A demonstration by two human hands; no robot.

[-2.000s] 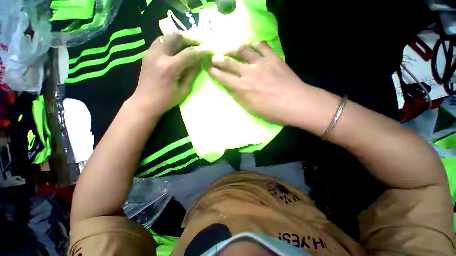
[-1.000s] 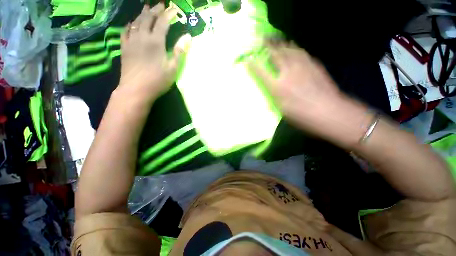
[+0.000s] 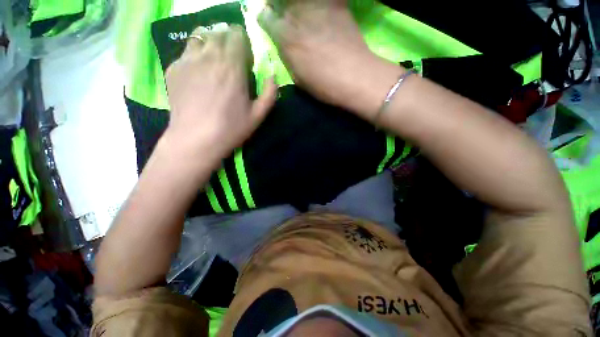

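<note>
A garment panel in black and neon green lies in front of me, with thin green stripes on its near part. A black patch pocket with small white print lies on the green section at the upper left. My left hand rests palm down on this pocket, thumb spread to the right; its fingertips are partly hidden. My right hand is on the green fabric right of the pocket, cut off by the top edge; its fingertips are blurred and their hold is unclear. The needle area is not visible.
A clear plastic bag with green pieces is at the upper left, beside the white table surface. Large black scissor-like loops are at the upper right. Black and green pieces lie at the right edge.
The panel has been turned and shifted, so black fabric now lies nearest me and the green section beyond. The patch pocket shows more fully under my left hand. My right hand has moved up and left.
</note>
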